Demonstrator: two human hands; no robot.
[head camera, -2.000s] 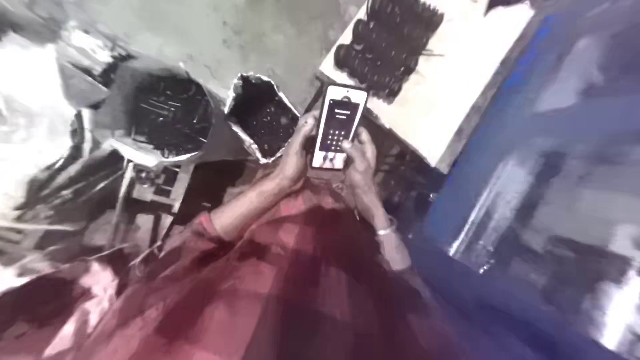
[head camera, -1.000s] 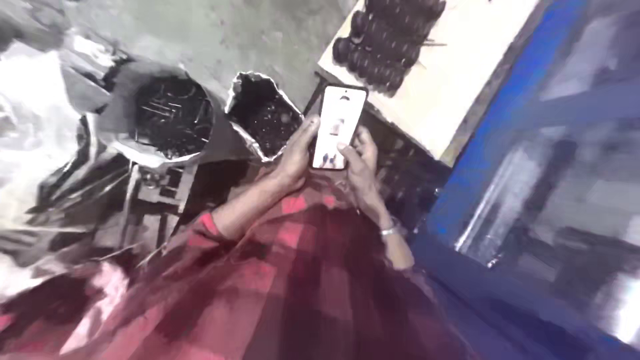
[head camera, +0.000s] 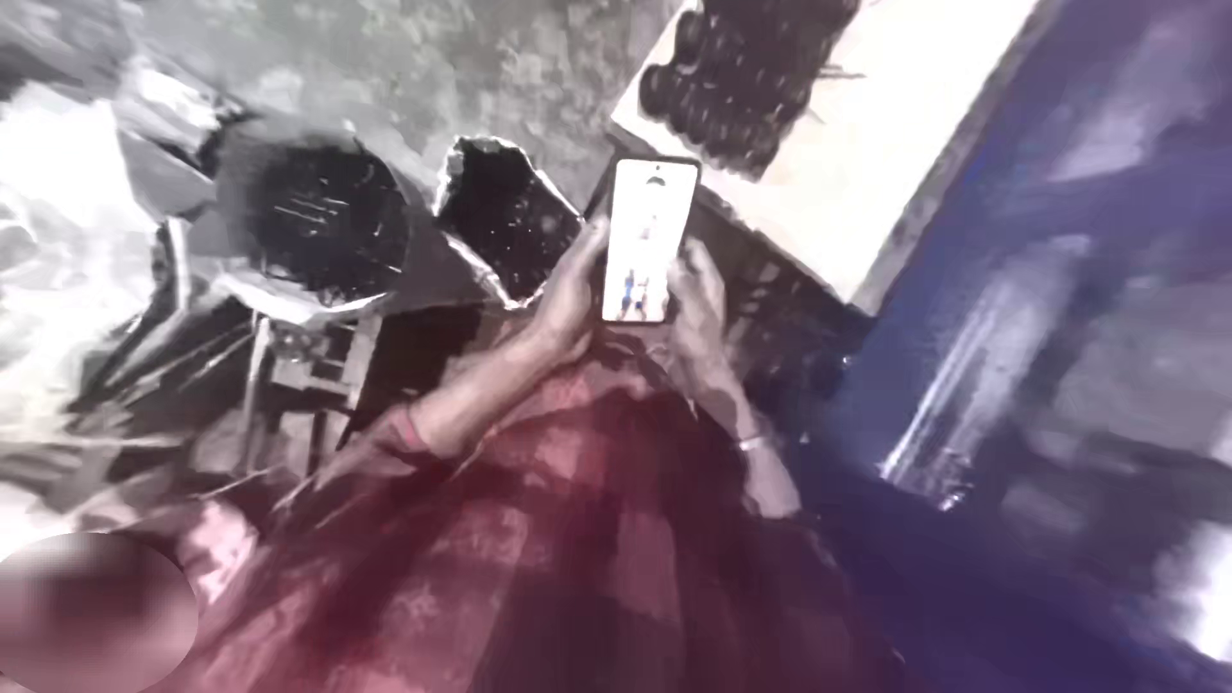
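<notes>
A smartphone (head camera: 651, 241) with a lit, mostly white screen and a dark edge is upright in front of my chest. My left hand (head camera: 576, 294) grips its left side and lower part. Beside its lower right edge is my right hand (head camera: 701, 303), fingers bent and thumb near the screen; whether it also bears the phone's weight cannot be told. A light band circles my right wrist.
Dark coiled parts (head camera: 751, 82) lie in rows on a pale tabletop (head camera: 895, 144) at upper right. Left of the phone are an open sack (head camera: 510, 226) with dark contents and a round container (head camera: 318, 217) of dark pieces. A blue structure (head camera: 962, 337) stands at right.
The phone's screen has gone from a dark keypad-like display to a mostly white one. My right thumb, over the screen a second ago, is now at its right edge. A blurred round shape shows at lower left.
</notes>
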